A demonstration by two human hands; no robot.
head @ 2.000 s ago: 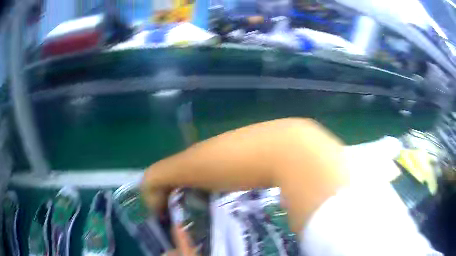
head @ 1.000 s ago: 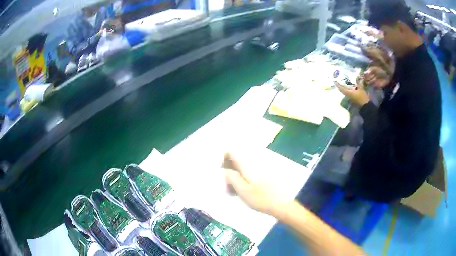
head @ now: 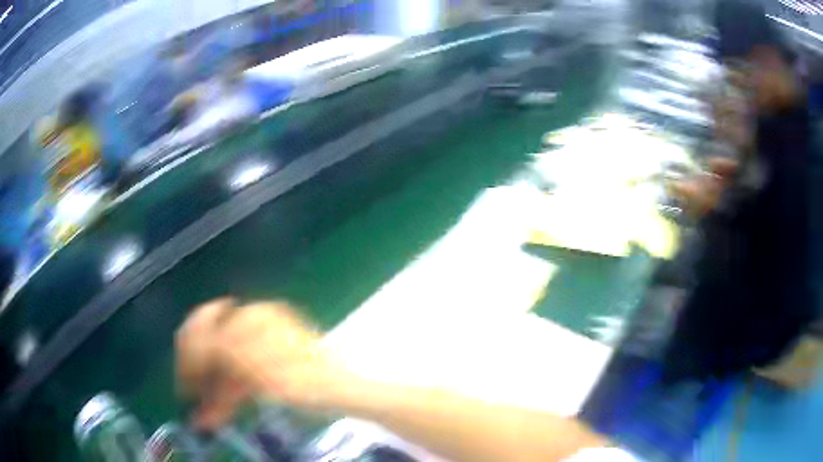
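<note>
Several open handheld units (head: pixel 110 431) with green boards and white rims lie at the lower left, cut off by the bottom edge and blurred. My right hand (head: pixel 236 354) is above them, with the forearm reaching in from the lower right. Its fingers are bent down and blurred, and I cannot tell whether they hold anything. My left hand is out of the picture. The white paper mat (head: pixel 469 334) lies right of the units, partly behind my forearm.
A green conveyor belt (head: pixel 361 226) runs diagonally behind the bench. Yellow and white sheets (head: pixel 587 212) lie farther along the bench. A person in dark clothing (head: pixel 758 244) is at the right, with hands over the bench.
My right hand has moved left from over the white mat to above the units. The view has shifted, so fewer units show at the lower left.
</note>
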